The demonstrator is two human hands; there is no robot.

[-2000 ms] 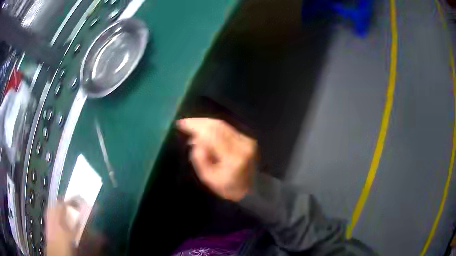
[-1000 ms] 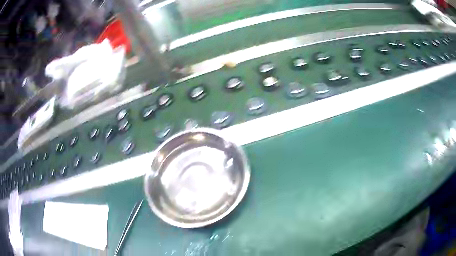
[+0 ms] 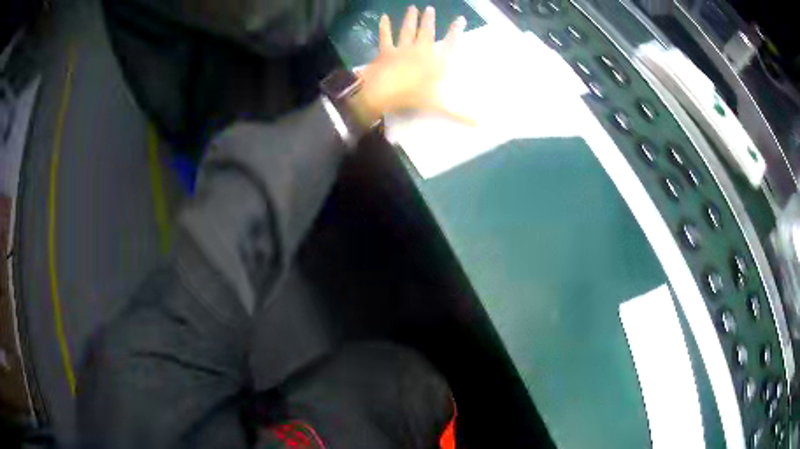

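Observation:
My left hand (image 3: 409,81), bare with a wrist strap, is spread palm down on large white sheets (image 3: 526,83) at the top of the green worktop. Its fingers are apart and point up. The glare hides the sheets' edges and whether they are stacked. Another white sheet (image 3: 665,368) lies at the lower right beside the pale rail. My right hand is out of the picture.
The pale rail (image 3: 627,180) curves down the right, with the green belt of round black parts (image 3: 690,234) beyond it. A long white object (image 3: 706,114) lies past the belt. Grey floor with yellow lines (image 3: 54,237) is at the left.
The view has swung away from the steel bowl and the tweezers, which are out of the picture. My left hand has come into view on the white sheets.

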